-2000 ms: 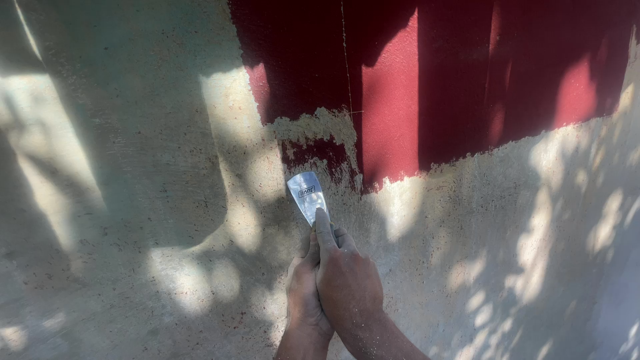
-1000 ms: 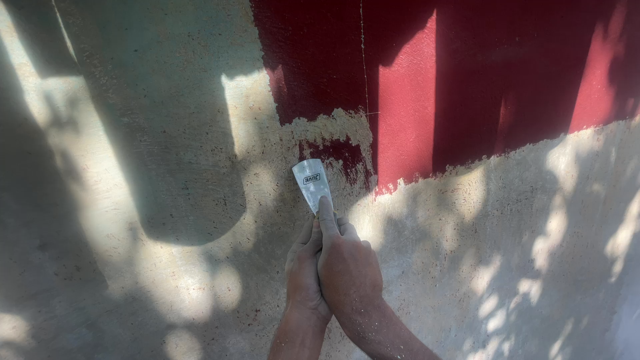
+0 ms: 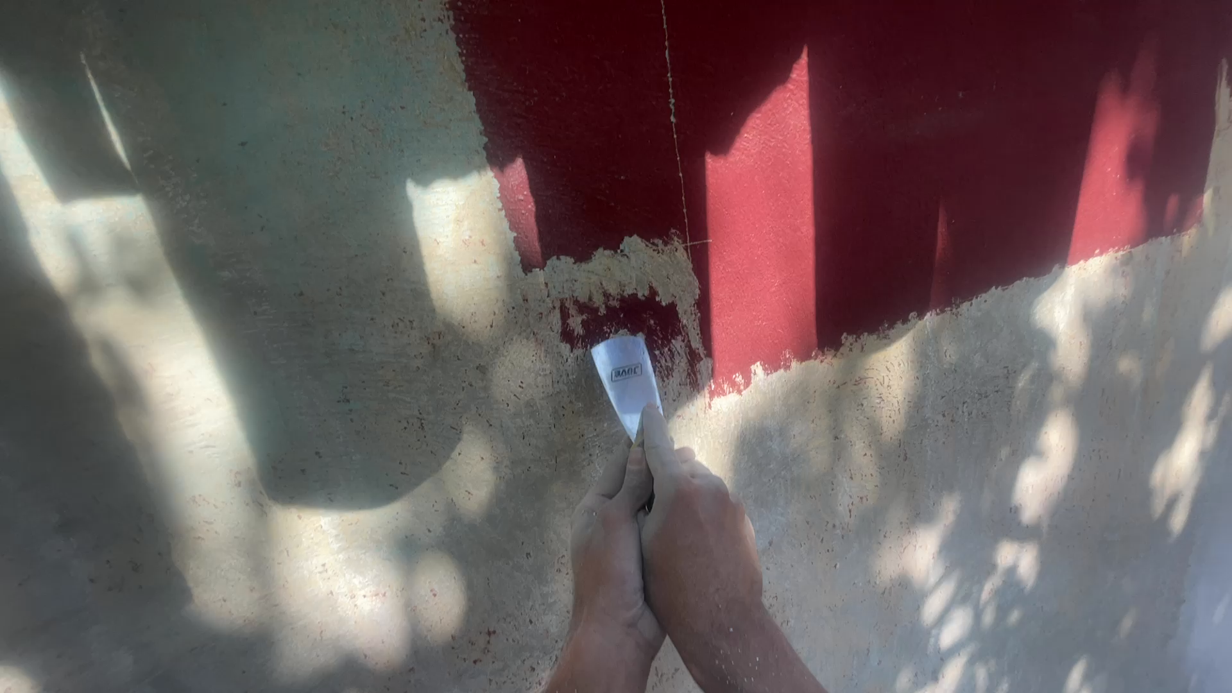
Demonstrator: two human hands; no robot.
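Both of my hands are clasped on one metal scraper [image 3: 627,380], its wide blade pointing up and away from me. My left hand [image 3: 608,544] wraps the handle from the left, and my right hand [image 3: 698,539] lies over it from the right, a finger stretched along the base of the blade. The handle is hidden within my hands. The blade's edge is at the lower rim of a small dark red paint patch [image 3: 630,316], which has a ragged scraped band around its top and right side. Dust coats my fingers.
Red paint [image 3: 905,173] covers the upper right of the wall, ending in a jagged edge, with a thin crack [image 3: 673,106] running down through it. Bare, mottled grey-beige wall [image 3: 866,500] lies below and to the left, greenish at the upper left. Patches of sunlight and shadow fall across it.
The view has shifted somewhat. Both hands keep hold of the scraper, and its blade stays close to the small red patch.
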